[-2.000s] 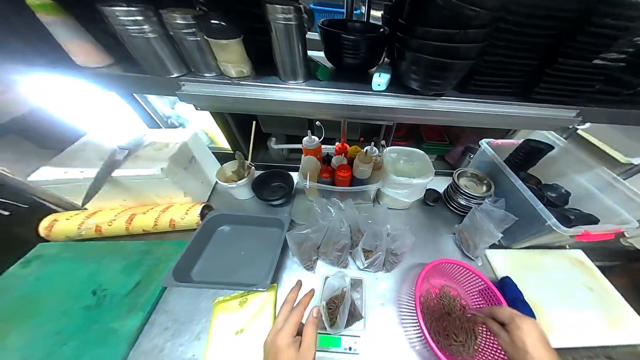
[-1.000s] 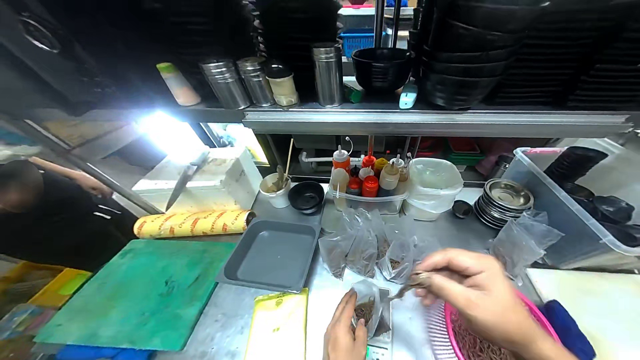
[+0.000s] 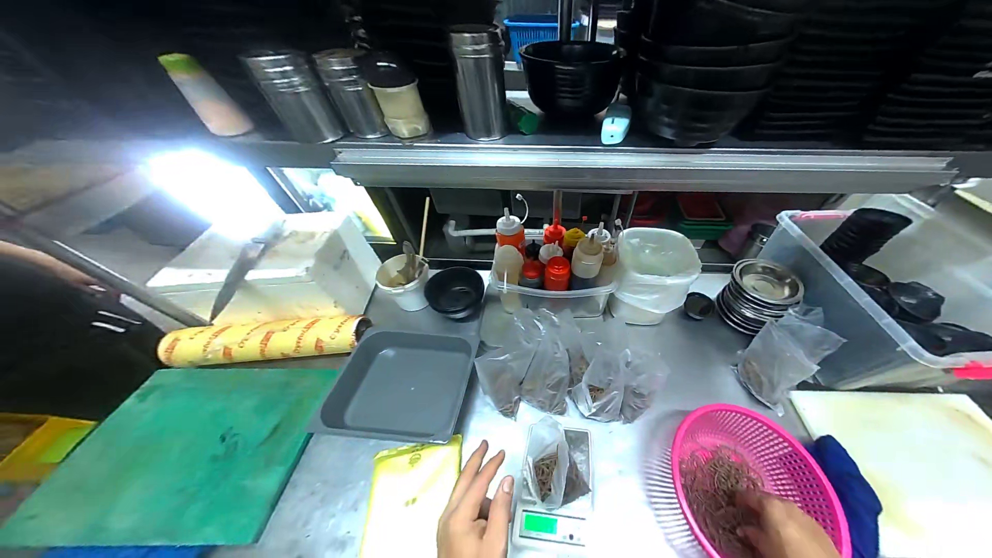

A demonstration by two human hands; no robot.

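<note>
A clear plastic bag (image 3: 552, 469) with brown noodle-like strands in it stands open on a digital kitchen scale (image 3: 549, 527) with a lit green display. My left hand (image 3: 478, 508), empty and with its fingers apart, is just left of the scale. My right hand (image 3: 783, 527) reaches into a pink plastic colander (image 3: 756, 415) of brown strands (image 3: 717, 492); its fingertips are down among the strands, so their hold is hidden. Behind the scale lie several filled plastic bags (image 3: 546, 372).
A grey tray (image 3: 399, 387), a yellow packet (image 3: 415, 496) and a green cutting board (image 3: 178, 457) are on the left. Sauce bottles in a clear bin (image 3: 573, 302) stand at the back. At right are stacked metal dishes (image 3: 763, 287), a white board (image 3: 899, 457) and a blue cloth (image 3: 852, 480).
My right hand has moved from above the bag on the scale to the colander at the right. My left hand has let go of the bag and moved slightly left of it.
</note>
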